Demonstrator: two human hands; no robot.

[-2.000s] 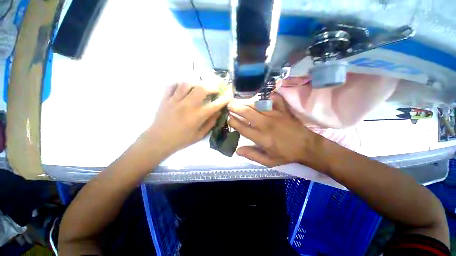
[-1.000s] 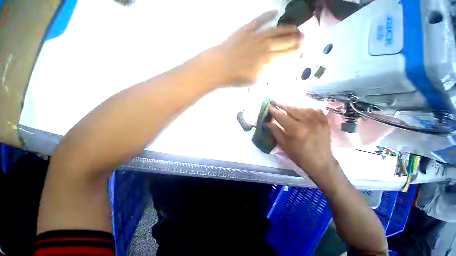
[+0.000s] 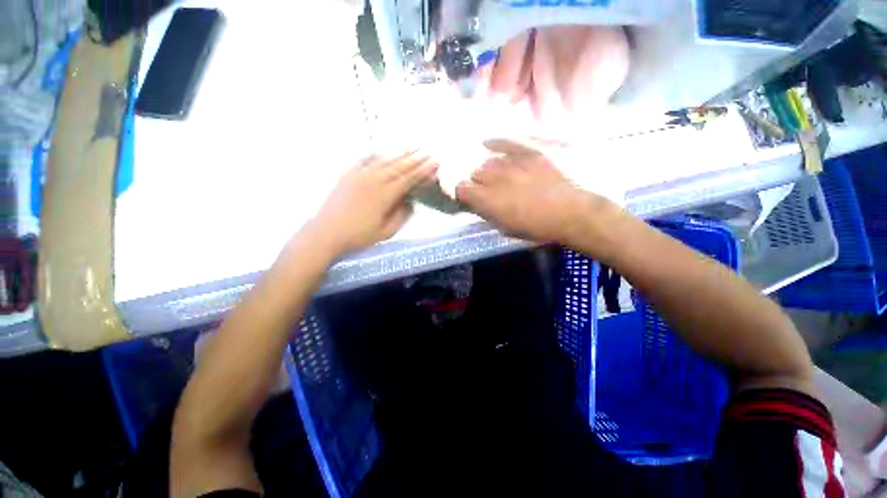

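Observation:
The olive green band [image 3: 435, 197] shows as a small dark piece between my hands near the table's front edge. My left hand [image 3: 381, 197] has its fingertips on the band's left side. My right hand [image 3: 515, 190] has its fingers curled at the band's right side. Pale pink cloth [image 3: 569, 66] is bunched behind my right hand, under the machine head. The sewing machine [image 3: 642, 44] stands at the top; its needle area is lost in glare.
A black flat rectangle [image 3: 181, 63] lies at the table's upper left, beside brown tape [image 3: 78, 209]. Snips [image 3: 696, 116] lie at the right. Blue baskets [image 3: 661, 389] stand below the front edge, with a pale basket [image 3: 799, 233] at the right.
My left hand has come back from the far side of the machine to the band. My right hand stays at the band. The view has swung back left, showing the black rectangle again.

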